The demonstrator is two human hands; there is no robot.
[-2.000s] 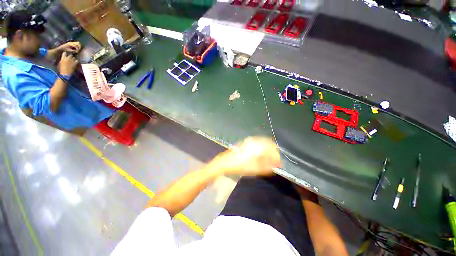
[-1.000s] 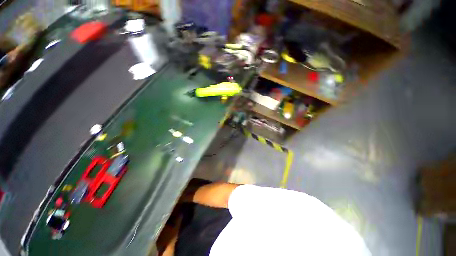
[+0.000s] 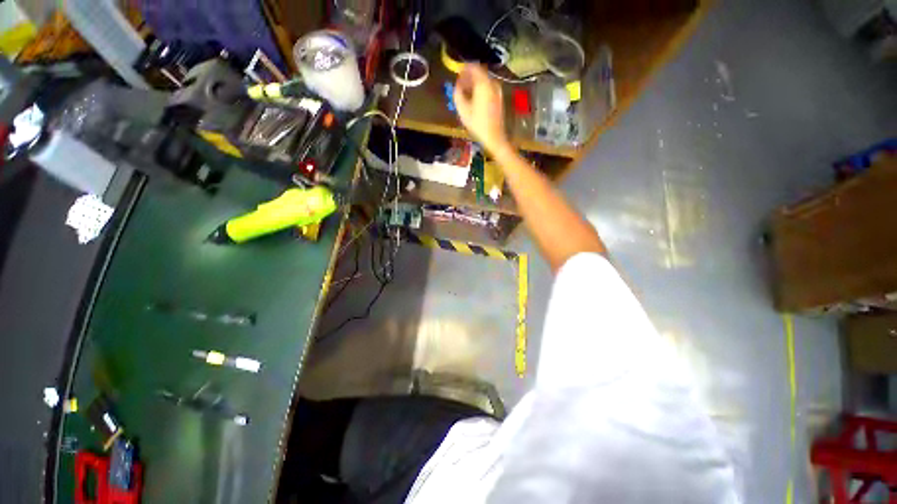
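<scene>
My right hand (image 3: 479, 101) reaches out over the wooden shelf at the top centre. Its fingertips are at a dark item (image 3: 462, 39) with a yellow edge (image 3: 452, 61) beside it. The fingers are small and partly turned away, so I cannot tell if they grip the item. A pale tape roll (image 3: 409, 69) lies on the shelf just left of the hand. My left hand is not in view.
A lime-green electric screwdriver (image 3: 280, 215) lies on the green bench (image 3: 197, 285), with a white-and-yellow marker or knife (image 3: 227, 360) and dark slim tools nearer. A red housing (image 3: 95, 477) is cut off at the bottom left. Cables (image 3: 369, 285) hang beside the bench. A clear container (image 3: 558, 116) is on the shelf.
The view has swung right from the bench to the shelf. My right arm has stretched out, and its hand is now at the dark item on the shelf.
</scene>
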